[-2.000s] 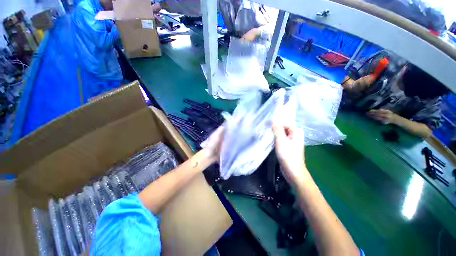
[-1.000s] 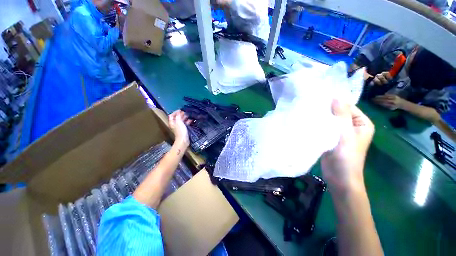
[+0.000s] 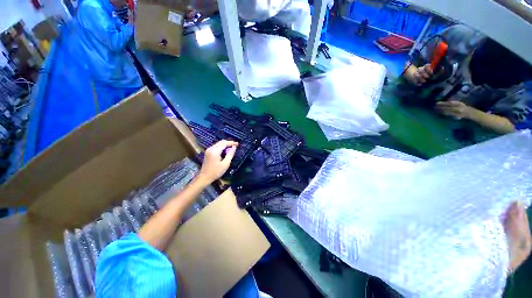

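Note:
My right hand [image 3: 517,236], partly cut off at the right edge, holds a large translucent white bubble-wrap bag [image 3: 402,215] spread across the front right of the bench. My left hand [image 3: 219,161] is over the near left side of a pile of black plastic brackets [image 3: 271,152]; its fingers are slightly curled, and I cannot tell whether they touch a bracket. The bag's left end lies against the pile and hides part of it and the bench beneath.
An open brown carton [image 3: 213,247] with a row of wrapped brackets [image 3: 114,224] is at left. White bags [image 3: 347,96] lie beyond the pile, near metal uprights [image 3: 234,49]. A person [image 3: 496,81] across the bench holds an orange tool. Another person in blue [image 3: 105,43] is far left.
My right hand has moved right and down with the bag, which now spreads wide. My left hand has shifted slightly down and right at the pile. More of the pile shows.

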